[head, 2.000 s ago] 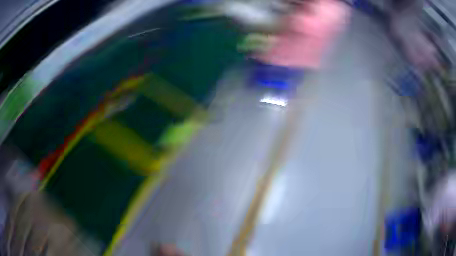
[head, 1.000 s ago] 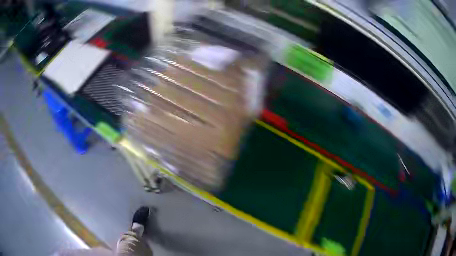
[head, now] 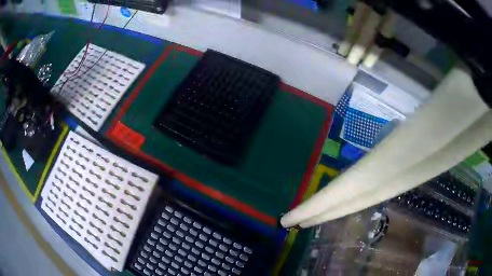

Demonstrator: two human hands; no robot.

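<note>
No hand of mine is in view. A white parts tray point(head: 98, 195) with rows of small brownish-metallic pieces lies at the lower left of the green-matted bench. A black parts tray point(head: 190, 245) with rows of silvery pieces lies beside it, cut off by the bottom edge. A second white parts tray point(head: 100, 83) with small dark pieces lies behind, at the upper left. An all-black tray point(head: 221, 105) lies inside the red-taped area, and no parts can be made out in it.
Cream bench posts point(head: 399, 156) cross the right side. Wrapped clear blister trays point(head: 356, 237) stand at lower right. A blue-and-white gridded item point(head: 364, 126) lies behind the posts. A dark fixture point(head: 24, 94) is at far left, near thin red wires. Floor shows at lower left.
The view has swung and moved closer to the trays. The wrapped stack has shifted from the middle to the lower right. The wearer's foot and the blue stool are out of view.
</note>
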